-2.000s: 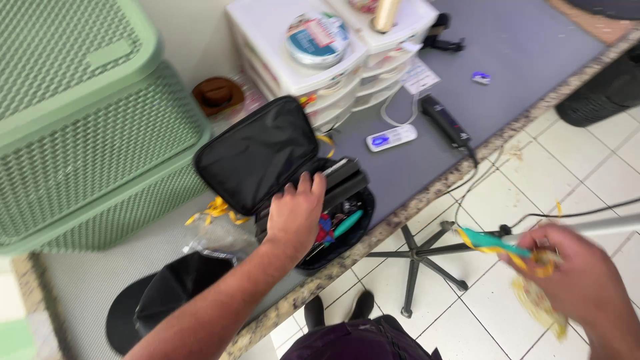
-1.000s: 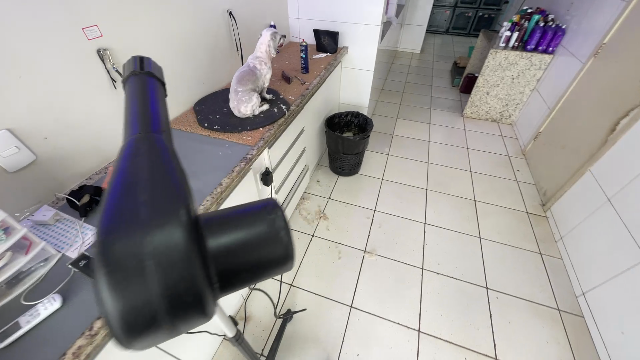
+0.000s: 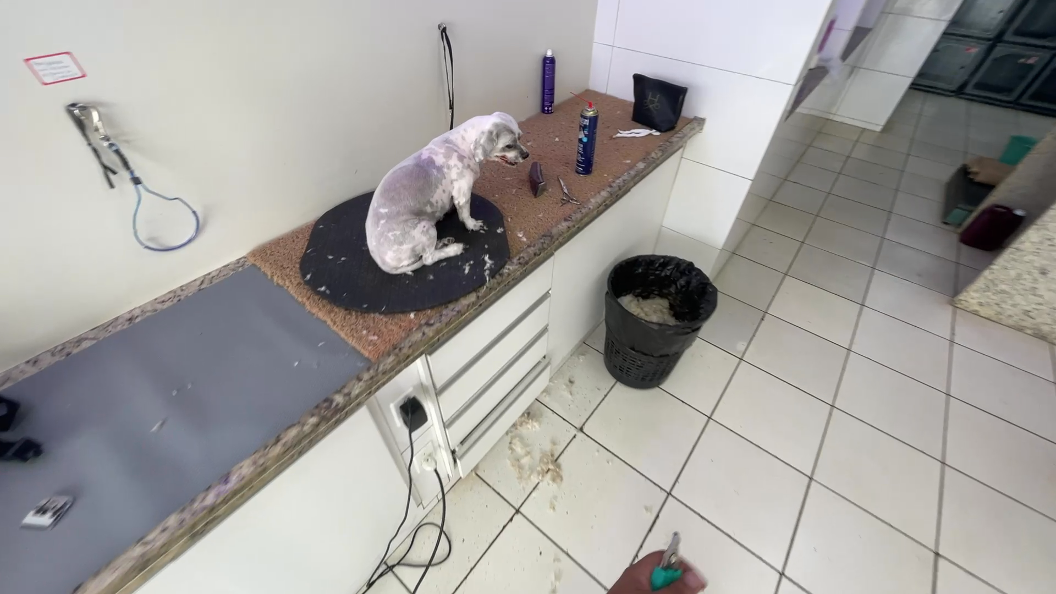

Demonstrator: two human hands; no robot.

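My right hand shows at the bottom edge, closed around the teal handle of a small metal-tipped tool, which looks like nail clippers. My left hand is out of view. On the counter a small white dog with close-clipped fur sits on a black oval mat, facing right. Beside it lie a dark clipper-like tool and scissors. A blue spray can stands upright near them. Further back are a purple spray can and a black pouch.
A granite edge borders the counter. Below it, cords hang from an outlet to the floor. A black waste basket with hair inside stands on the tiles, with loose hair nearby. A looped restraint hangs on the wall.
The view has swung from the open black case and drawer units to the dog. My left hand, at the case two seconds ago, has left view. The black dryer of one second ago is out of view.
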